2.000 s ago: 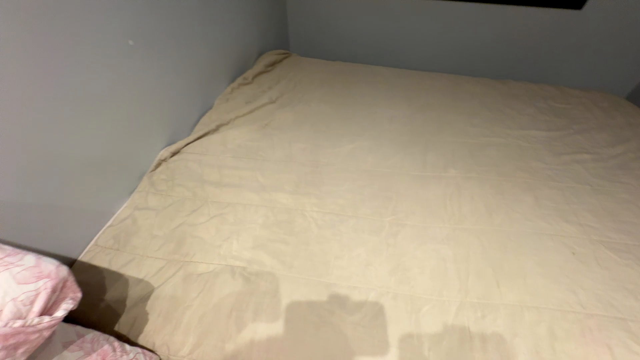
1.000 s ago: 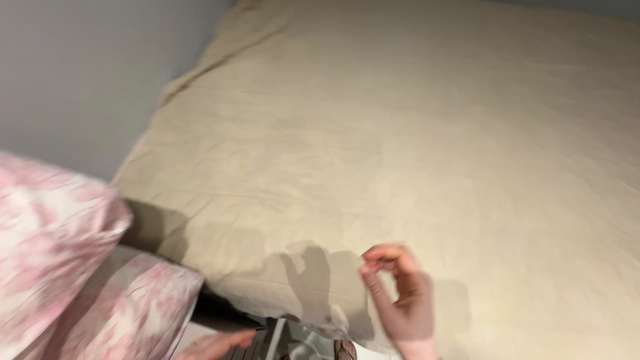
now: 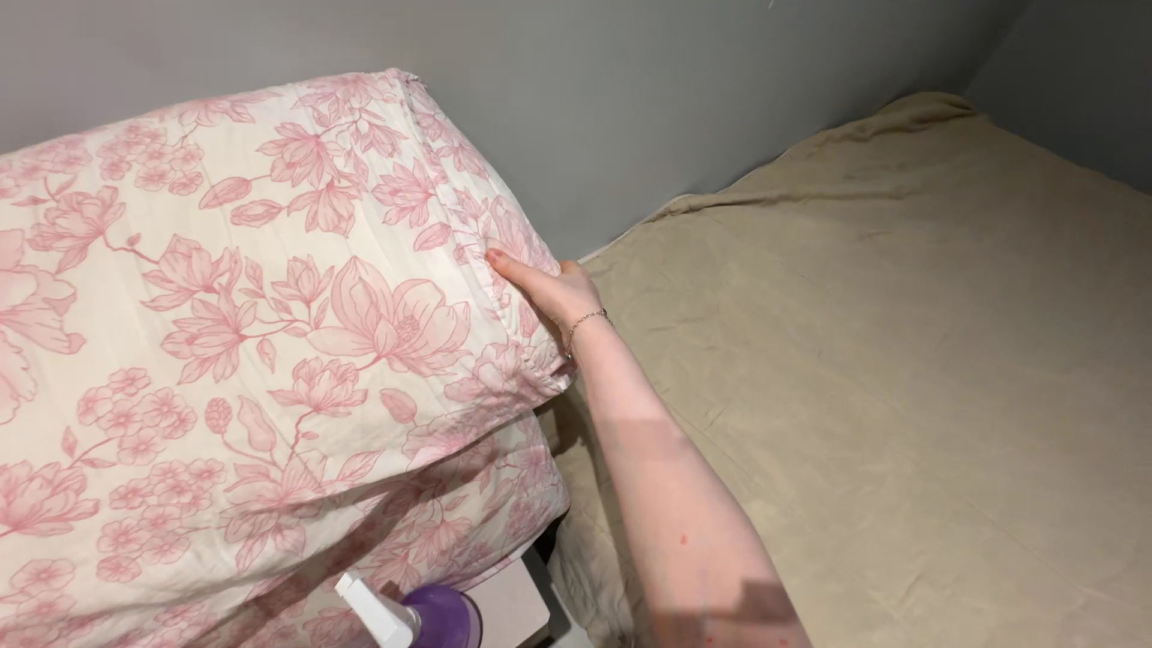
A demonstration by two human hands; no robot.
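My right hand (image 3: 553, 290), with a thin chain bracelet at the wrist, grips the right end of the upper pillow (image 3: 387, 315), which has a white case with pink flowers. The thumb lies on top of the case near its seam, and the fingers are hidden behind the edge. Beneath it lies a second pillow (image 3: 513, 504) in the same floral pattern. To the right spreads a bed with a beige fitted sheet (image 3: 864, 387). My left hand is out of the frame.
A purple bottle (image 3: 445, 616) with a white spray head (image 3: 376, 612) stands at the bottom, beside a pale box-like surface (image 3: 511, 598) below the pillows. A grey wall (image 3: 594, 108) runs behind the pillows and the bed, where the sheet bunches along the edge.
The view has swung left to the pillows. My right hand, over the bed a second ago, is now on the upper pillow's end. My left hand has left the view.
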